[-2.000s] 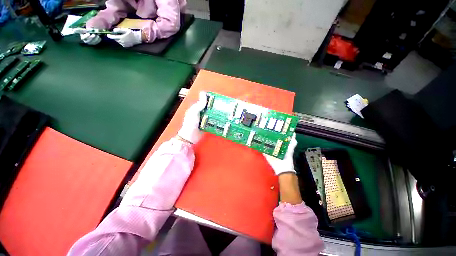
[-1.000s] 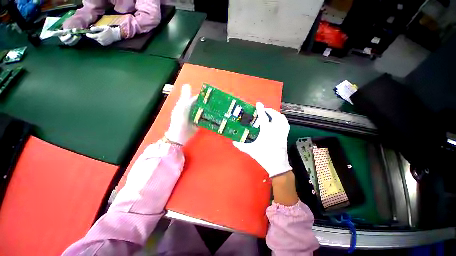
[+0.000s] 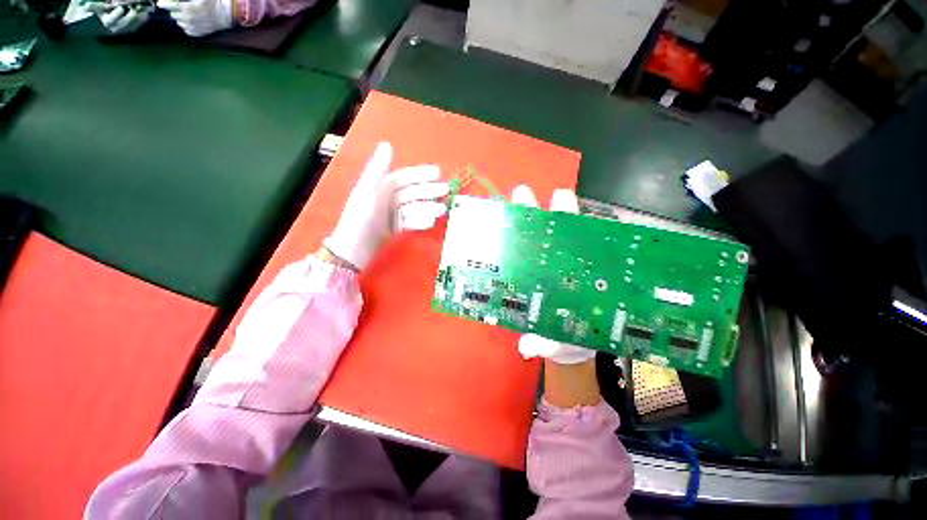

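A green circuit board [image 3: 600, 279] is held above the red mat [image 3: 437, 371], its flatter side with small dark parts facing me. Its left part shines with glare. My right hand [image 3: 554, 345], in a white glove, grips it from behind; fingertips show over the top edge and the glove's lower part below the bottom edge, the rest hidden. My left hand [image 3: 402, 203], also gloved, is just left of the board, fingers apart and holding nothing. A thin blurred yellow-green shape shows near its fingertips; I cannot tell what it is.
A second red mat [image 3: 91, 376] lies at the left. A black box [image 3: 701, 396] with a perforated strip [image 3: 656, 388] is at the right, partly behind the board. A blue cord [image 3: 691, 467] hangs over the metal rail [image 3: 747, 485]. Another person's gloved hands [image 3: 198, 14] are at the top left.
The board has been turned over from its component side and moved right in my right hand. My left hand has let go of it. The view has shifted slightly.
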